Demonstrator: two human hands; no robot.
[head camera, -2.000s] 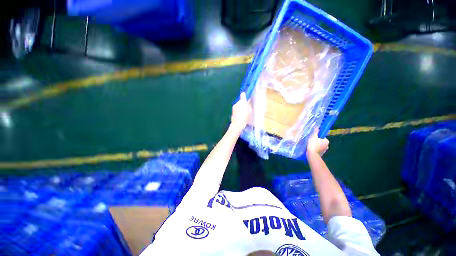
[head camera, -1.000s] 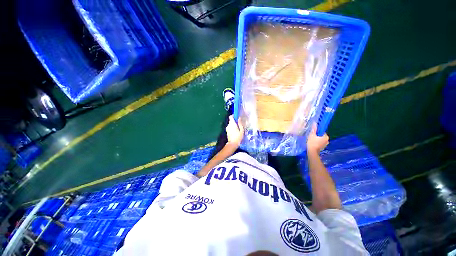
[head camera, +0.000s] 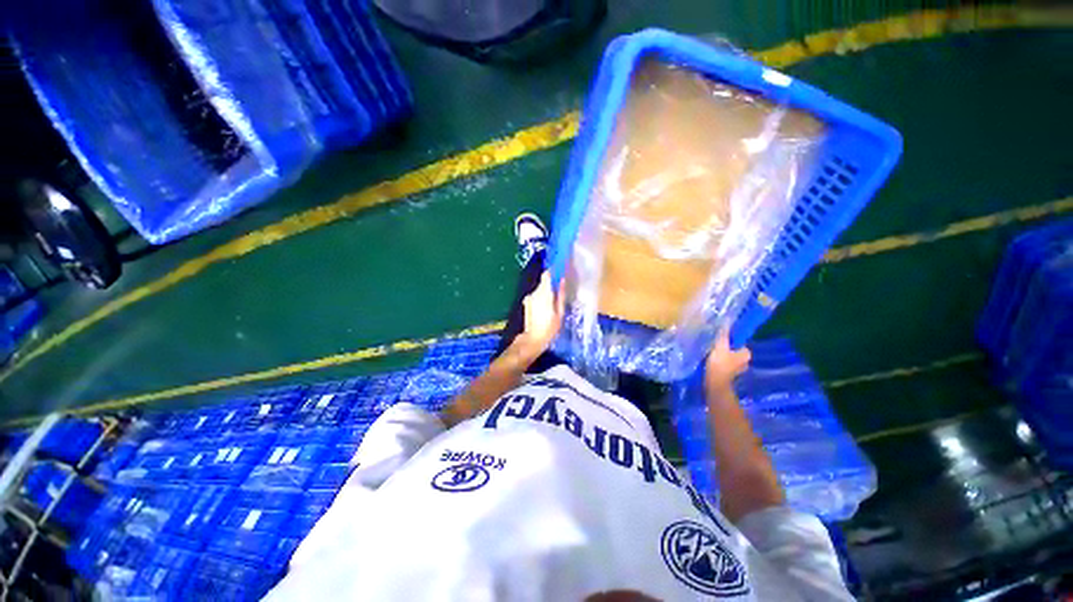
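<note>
A blue plastic crate (head camera: 873, 139) with slatted sides is held up in front of me, tilted and turned a little. A clear crinkled plastic liner (head camera: 771, 176) lies inside it and gathers over the near end. Tan cardboard (head camera: 641, 280) shows through the film at the bottom. My left hand (head camera: 542, 315) grips the near left side of the crate. My right hand (head camera: 726, 359) grips the near right side. Both hands are bare, and some fingers are hidden by the crate.
Blue crates (head camera: 253, 470) stand stacked at lower left. Film-wrapped crates (head camera: 782, 429) stand at lower right, more (head camera: 1035, 329) at the right edge. Large nested blue crates (head camera: 224, 118) are at upper left. A dark round object (head camera: 465, 18) is at the top. Yellow lines (head camera: 471, 159) cross the green floor.
The crate is still held in both hands and has swung from its earlier tilt to nearly straight, then partly back. The crates at upper left and lower left have come further into view.
</note>
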